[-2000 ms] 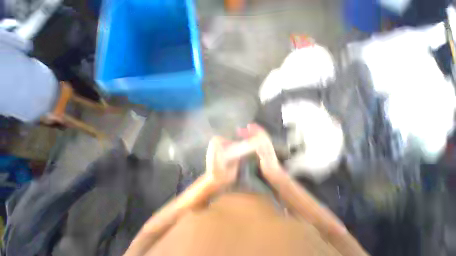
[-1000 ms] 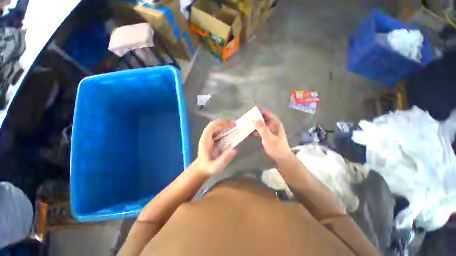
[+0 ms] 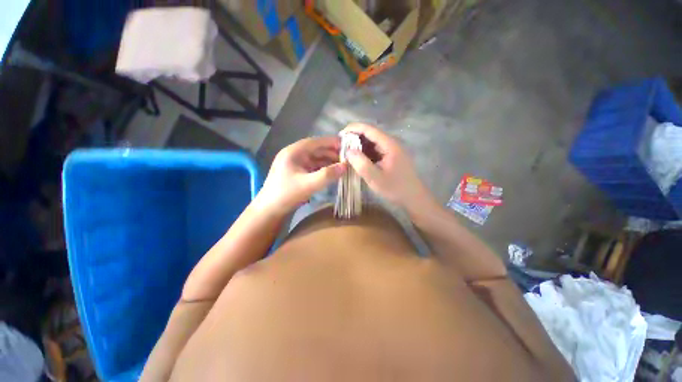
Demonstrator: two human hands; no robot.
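A stack of narrow white and cream cards (image 3: 348,190) stands edge-on between my hands, close in front of my body. My left hand (image 3: 303,170) holds the stack's left side, with thumb and fingers near its upper half. My right hand (image 3: 381,163) pinches the stack's upper end from the right, with the thumb on the cards. The cards' lower ends fan out slightly below my fingers. Any print on them cannot be read.
A bright blue open bin (image 3: 162,158) stands at my left. A pale padded stool (image 3: 166,43) is beyond it. Cardboard boxes (image 3: 359,33) are ahead. A red and white packet (image 3: 478,195) lies on the floor. A darker blue crate (image 3: 621,142) and white cloth (image 3: 591,321) are at right.
The stack has turned from slanted and flat to edge-on and upright in view, still in both hands. The view has shifted, so the bin sits lower and the stool is nearer.
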